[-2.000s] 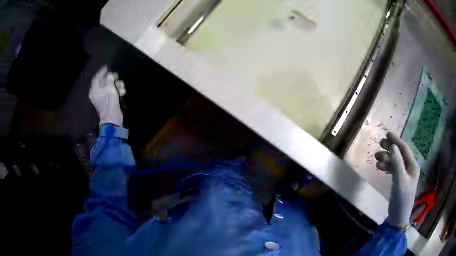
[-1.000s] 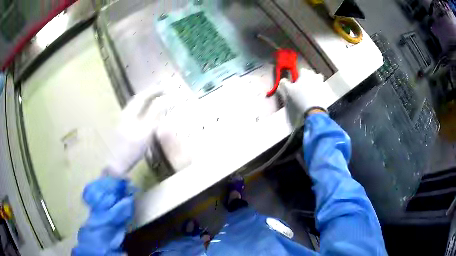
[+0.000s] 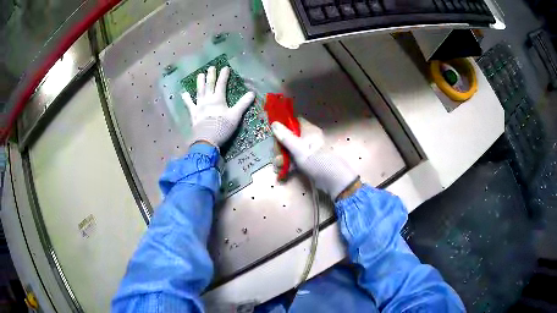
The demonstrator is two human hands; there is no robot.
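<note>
A pale green fixture base (image 3: 247, 165) with handwritten marks lies on the perforated metal worktable (image 3: 244, 214). Green circuit boards (image 3: 247, 131) sit grouped in it. My left hand (image 3: 214, 107), in a white glove, lies over the upper part of the boards with its fingers spread, and hides some of them. My right hand (image 3: 308, 150), also gloved, is shut on the red air blow gun (image 3: 282, 116) just right of the boards. The gun's nozzle is hard to make out. A pale hose (image 3: 314, 232) runs from the gun to the table's front edge.
A black keyboard (image 3: 391, 13) is on a white shelf at the top right. A yellow tape roll (image 3: 453, 79) lies below it on the white frame. The pale yellow-green panel (image 3: 79, 183) is at the left. Clear trays (image 3: 476, 214) are at the lower right.
My left hand has moved from left of the fixture onto the boards. My right hand has lifted the air blow gun and brought it beside the boards. The view has shifted, showing the keyboard.
</note>
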